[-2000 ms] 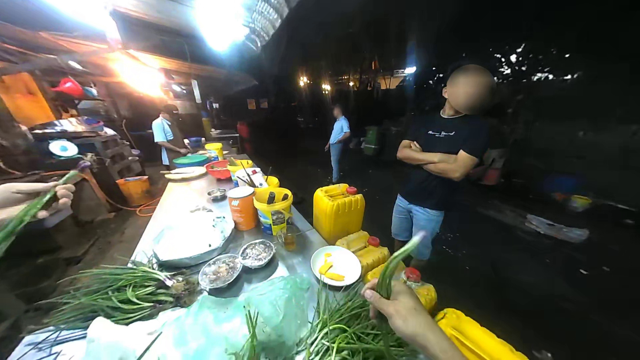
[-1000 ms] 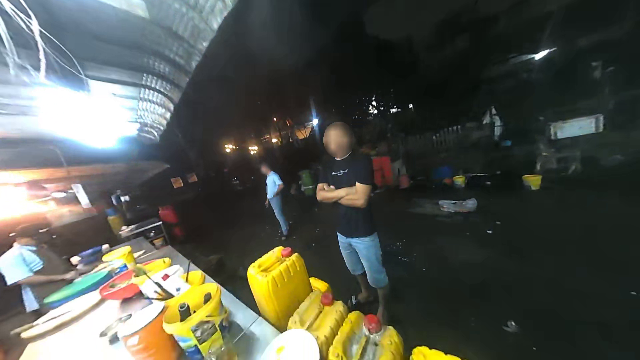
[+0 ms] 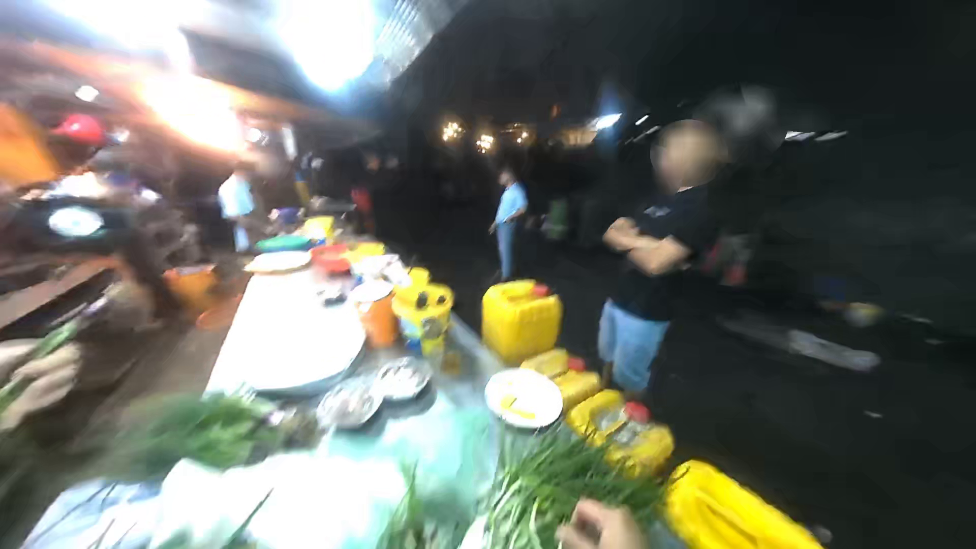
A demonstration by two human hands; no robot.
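Observation:
At the left edge my left hand (image 3: 46, 377) is closed around a green onion (image 3: 65, 335), blurred by motion. My right hand (image 3: 602, 524) is at the bottom, over a pile of long green leaves (image 3: 564, 480); its fingers look bent, and whether it grips any leaves is unclear. Another bunch of green onions (image 3: 198, 431) lies at the left of the table, beside pale plastic bags (image 3: 290, 488). Two small bowls (image 3: 351, 402) and a white plate with yellow pieces (image 3: 507, 385) are beyond the bags.
Yellow jerrycans (image 3: 522, 320) line the table's right side. A large round tray (image 3: 335, 354), an orange bucket (image 3: 375, 313), a yellow bucket (image 3: 425, 305) and several basins stand farther along. A person with folded arms (image 3: 648, 252) stands at right; others stand farther back.
The view has swung right and then back left. My right hand held up a green onion two seconds ago; now it is low at the leaf pile, with that raised stalk gone from view.

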